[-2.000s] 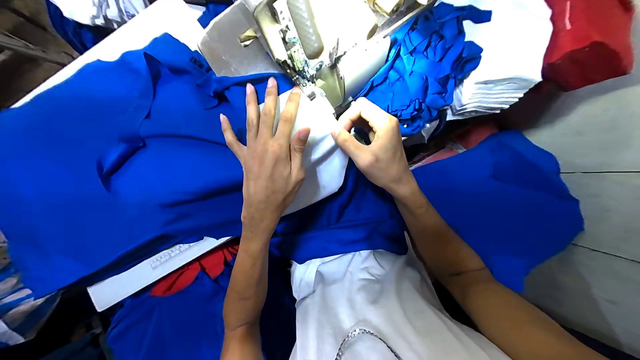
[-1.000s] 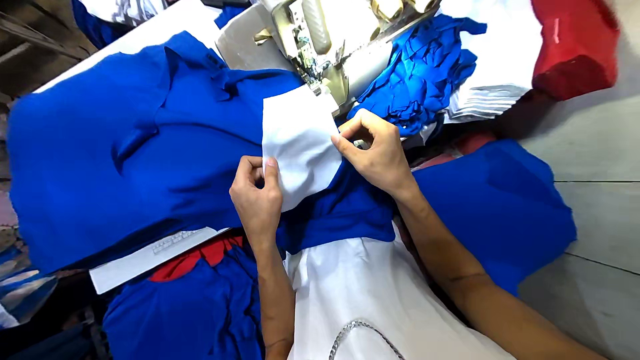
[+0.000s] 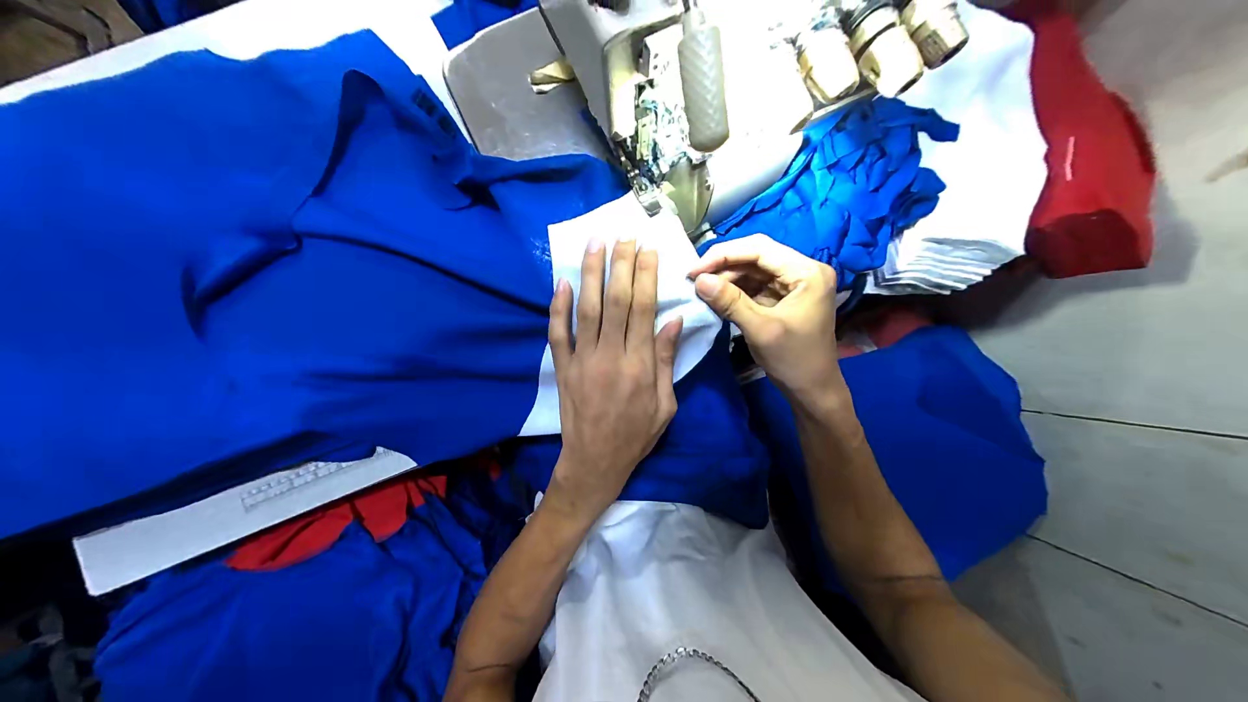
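Note:
My left hand (image 3: pixel 614 366) lies flat, fingers spread, on a white fabric piece (image 3: pixel 595 224) that rests on a large blue fabric (image 3: pixel 409 322). Thumb and forefinger of my right hand (image 3: pixel 775 302) pinch the right edge of the white piece. Its upper end reaches the presser foot area of a sewing machine (image 3: pixel 653 146), just ahead of my fingers. The needle itself cannot be made out.
Blue fabric scraps (image 3: pixel 829 195) are heaped right of the machine, beside stacked white fabric (image 3: pixel 975 175) and a red fabric bundle (image 3: pixel 1092 185). More blue fabric (image 3: pixel 926 439) hangs at the right. Blue and red cloth (image 3: pixel 292 624) lies below the table edge (image 3: pixel 166 541).
My left hand has gone from pinching the white piece's left edge to lying flat on it. My right hand stays at the right edge. The view has moved closer to the machine.

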